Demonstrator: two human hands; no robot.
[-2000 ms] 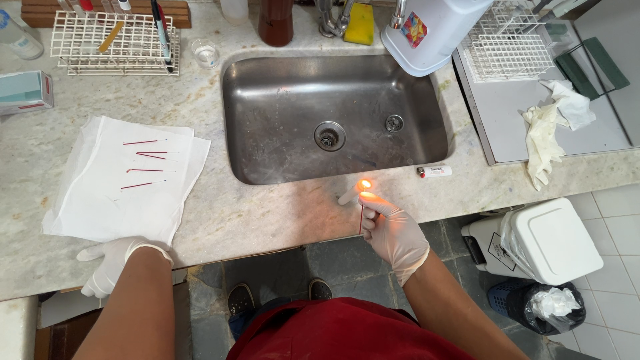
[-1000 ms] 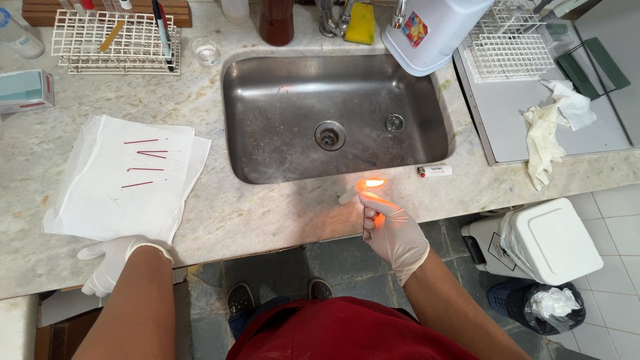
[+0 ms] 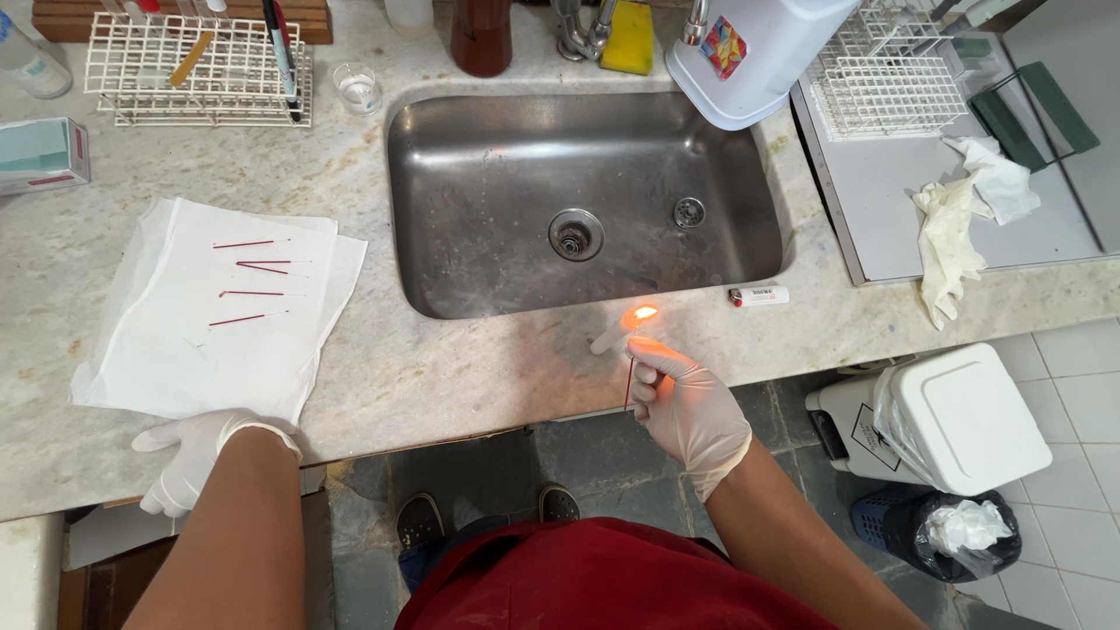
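Note:
My right hand [image 3: 691, 398], in a pale glove, pinches a thin capillary tube with a dark red filling [image 3: 628, 385] between thumb and fingers. The tube's upper end is at the flame [image 3: 645, 312] of a white candle [image 3: 611, 336] near the sink's front edge. My left hand [image 3: 197, 455], also gloved, rests at the counter's front edge by the lower edge of the white paper sheets [image 3: 184, 350], fingers apart and nothing seen in it. Several red-filled capillary tubes [image 3: 249, 294] lie on the paper. A white lighter [image 3: 759, 296] lies right of the candle.
A steel sink [image 3: 516, 254] is set in the marble counter. Behind stand a wire test tube rack [image 3: 201, 109], a small glass cup [image 3: 357, 90], a brown bottle [image 3: 481, 35] and a white container [image 3: 744, 70]. Used gloves [image 3: 949, 254] lie at right, above a white lidded bin [image 3: 971, 420].
My right hand stays by the flame, and the tube's lower part shows more below the fingers than a second ago. The left hand has hardly moved.

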